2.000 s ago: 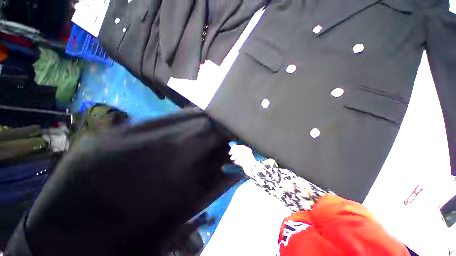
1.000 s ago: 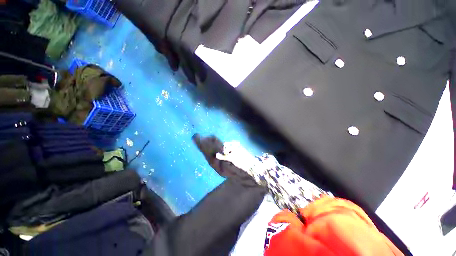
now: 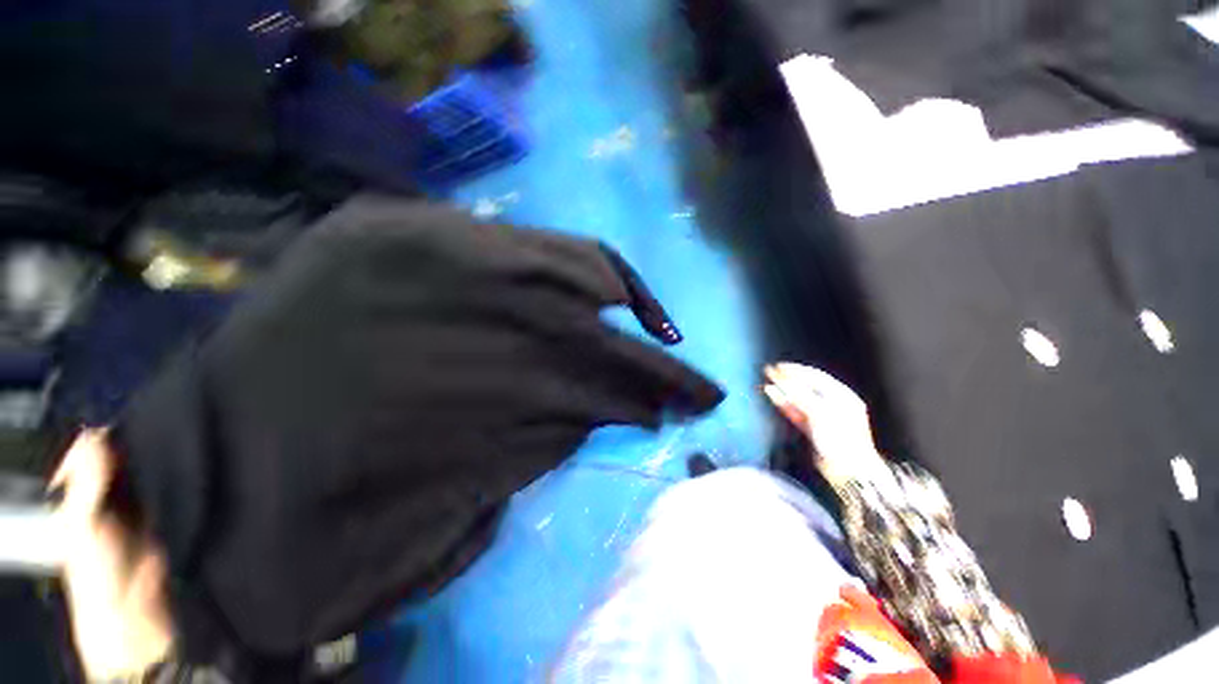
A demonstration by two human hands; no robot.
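Note:
A bunched black garment hangs in the air at the left centre, blurred, with a narrow end pointing right. My left hand is at its left edge, at the far left of the view, and holds it; some fingers are hidden by the cloth. My right hand, below a patterned sleeve, is just right of the garment's narrow end, apart from it. It looks empty, its fingers loosely bent. A black double-breasted coat with pale buttons lies flat at the right.
A white table shows between dark garments at the upper right. A blue crate with olive cloth stands at the top left on the blue floor. Dark garments are blurred along the left. A pale-clothed leg shows bottom centre.
The view has swung left and down. The black garment is raised and bunched at the left, and my left hand has come into view. My right hand is now apart from the garment.

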